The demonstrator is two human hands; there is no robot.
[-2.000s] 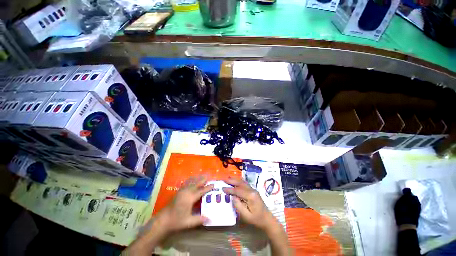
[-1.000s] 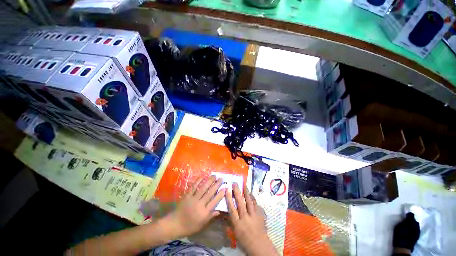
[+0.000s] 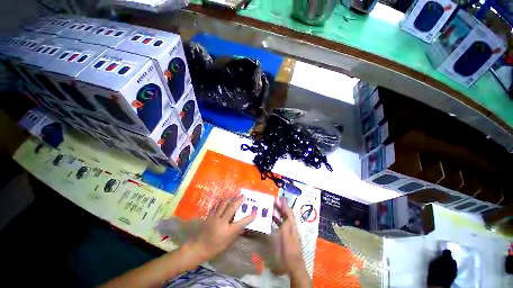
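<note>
A closed white retail box with small dark ovals on its upper face lies on the orange-and-white printed cardboard. My left hand is on its left side, with the thumb on the upper face. My right hand is blurred at the box's right edge, fingers pointing up; whether it touches the box is unclear. A tangled pile of black accessories lies behind the box, beside a crumpled clear bag.
Stacked closed boxes stand at left by a yellowish printed sheet. Black plastic bags lie behind. Open boxes line the right under a green shelf. A neighbour's black glove is at lower right.
The view has swung and shifted. My hands lay flat over the box a second ago; now its upper face shows more, and my right hand has moved to its right edge.
</note>
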